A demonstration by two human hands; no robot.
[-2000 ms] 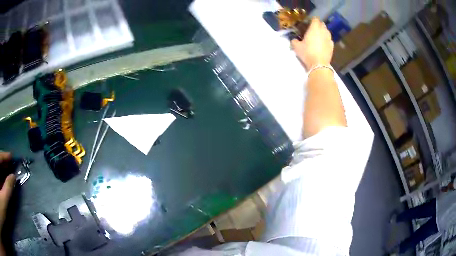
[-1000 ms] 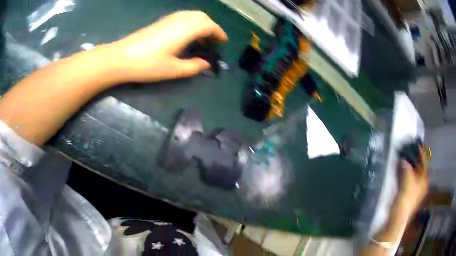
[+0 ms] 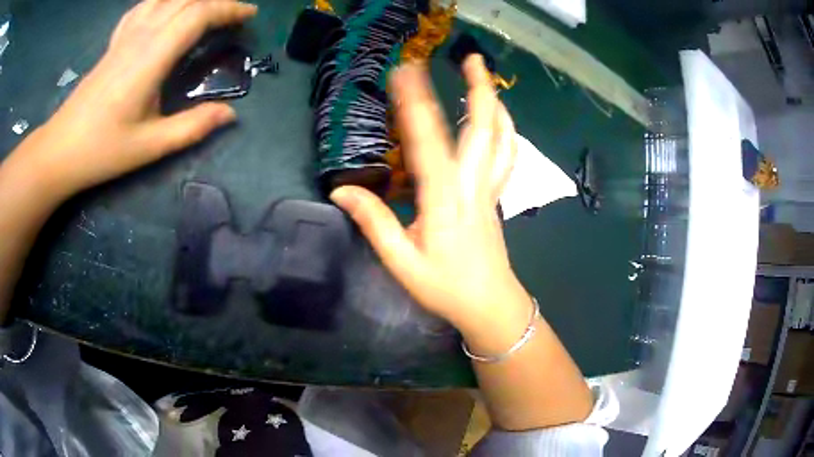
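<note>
A long overlapping module stack (image 3: pixel 353 125) of black screens, teal edges on the left and orange cables on the right, lies on the green mat. My right hand (image 3: pixel 437 196) is over its near right end, fingers spread, holding nothing that shows. My left hand (image 3: pixel 143 98) lies at the upper left with thumb and fingers curved around a small pile of black modules (image 3: pixel 214 76); whether it grips them is unclear. The grey H-shaped jig (image 3: pixel 259 259) lies near the bench edge. One module (image 3: pixel 312 36) lies left of the stack, another (image 3: pixel 464 49) right of it.
A white triangle (image 3: pixel 535 178) lies right of my right hand, with a small black part (image 3: pixel 587 181) beside it. A white slab (image 3: pixel 718 241) stands along the right edge with modules (image 3: pixel 759 165) on it. Shelves of boxes are beyond. Clear scraps (image 3: pixel 67 77) lie far left.
My right hand has come from the white slab to the long stack, and the modules it held are now on the slab. My left hand remains around the small pile.
</note>
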